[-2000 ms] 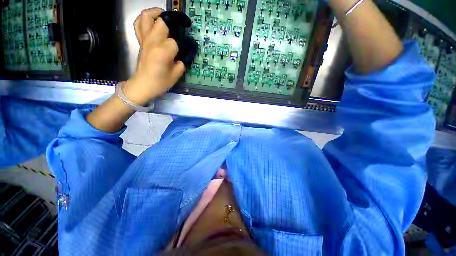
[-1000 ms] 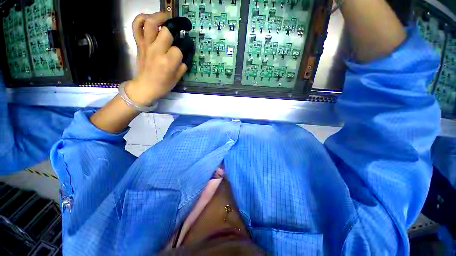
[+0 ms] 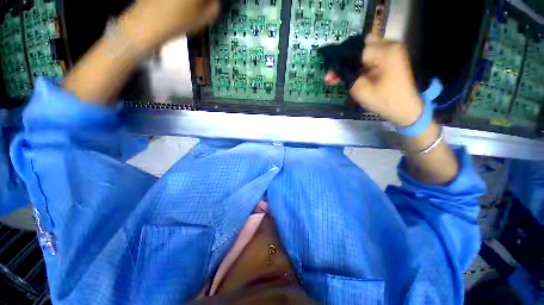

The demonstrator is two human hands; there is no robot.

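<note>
Two pale green circuit boards, the left one (image 3: 244, 71) and the right one (image 3: 301, 74), lie side by side in a black carrier frame (image 3: 277, 109) in front of me. Small dark and silver parts stand in rows on them. My left hand (image 3: 179, 15) is at the top edge, above the left board's far left corner; its black-covered fingers are mostly cut off. My right hand (image 3: 379, 74) is over the right board's right side, fingers curled, with black covers and one bare pinkish fingertip. Whether either hand holds anything cannot be told.
A silver rail (image 3: 256, 128) runs along the near edge. Other carriers with boards stand at the far left (image 3: 36, 53) and far right (image 3: 501, 77). A blue strap (image 3: 420, 119) is on my right wrist, with a thin blue cord. Blue-sleeved neighbours are partly visible on both sides.
My left hand has moved up and forward, partly out of the picture. My right hand has come down into view over the right board. The neighbouring right carrier shows more.
</note>
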